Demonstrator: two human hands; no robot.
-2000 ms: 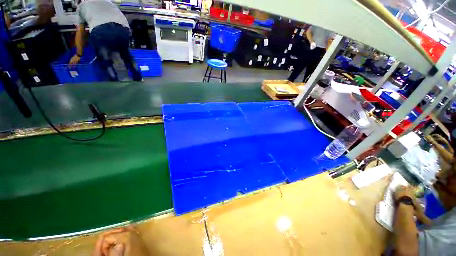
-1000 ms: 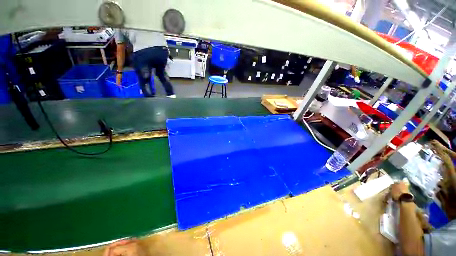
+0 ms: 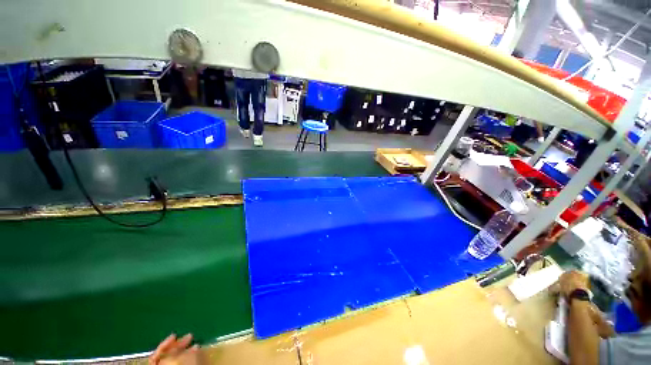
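One of my hands (image 3: 175,351) shows at the bottom edge, left of centre, cut off by the frame. Its bent fingers lie by the near edge of the green belt; I cannot tell which hand it is, whether the other is against it, or whether it holds anything. A bright blue plastic sheet (image 3: 328,249) lies flat over the green conveyor belt (image 3: 121,285). The tan cardboard-covered bench (image 3: 442,324) runs along its near edge.
A clear water bottle (image 3: 492,235) leans by a grey post at the sheet's right. A worker's forearm (image 3: 582,324) is at lower right. A black cable (image 3: 107,217) hangs over the belt's far side. A pale beam (image 3: 357,53) crosses above. Blue bins (image 3: 193,132) and a stool (image 3: 314,127) stand beyond.
The view has tilted up, so the bench and sheet sit lower. The visible hand stays at the bottom edge, its fingers now raised. The person beyond has moved right and stands away from the bins.
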